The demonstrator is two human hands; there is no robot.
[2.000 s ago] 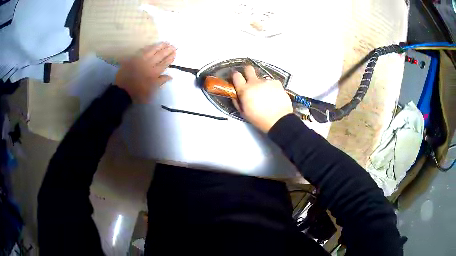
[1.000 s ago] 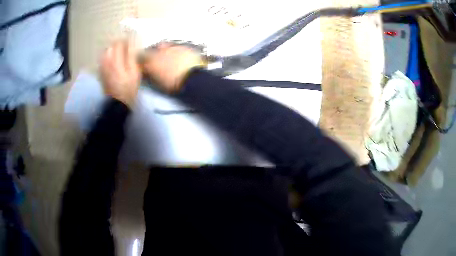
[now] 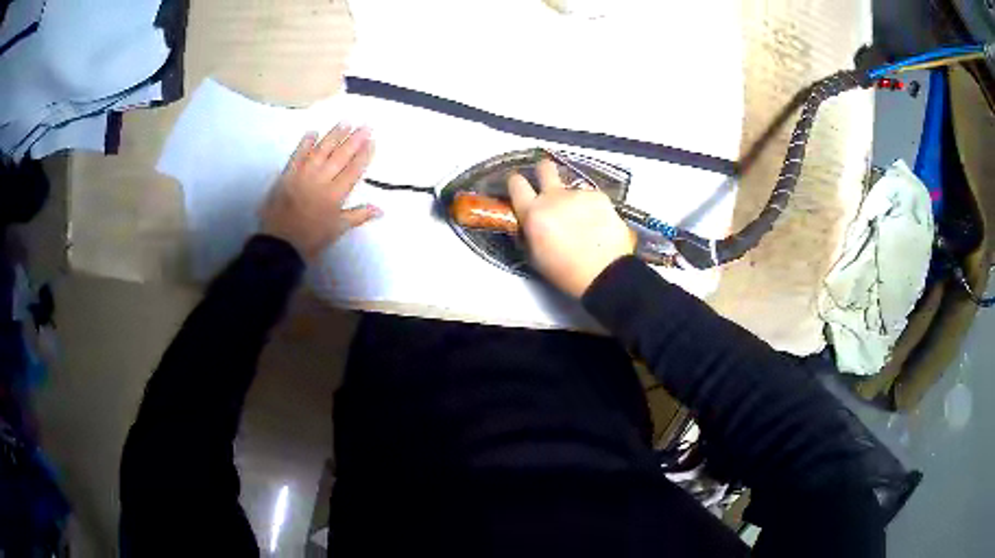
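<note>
A white garment panel [image 3: 404,256] lies flat on the table, with a long black line [image 3: 546,133] across it and a short black line [image 3: 398,186] nearer me. My right hand [image 3: 573,234] is closed around the orange-brown handle of the steam iron [image 3: 488,180]. The iron rests on the panel, its pointed tip to the left, at the right end of the short line. My left hand [image 3: 319,194] lies flat on the panel left of the short line, fingers spread, holding nothing.
The wrapped iron hose [image 3: 791,164] curves up at the right. A crumpled pale cloth [image 3: 884,273] lies at the table's right edge, below a grey-blue box. White panels with black edges [image 3: 82,65] hang at the upper left. The tan table [image 3: 251,44] shows around the panel.
The iron went left to beside my left hand, then came back right. The long black line now shows farther from me, with the short line at the iron's tip.
</note>
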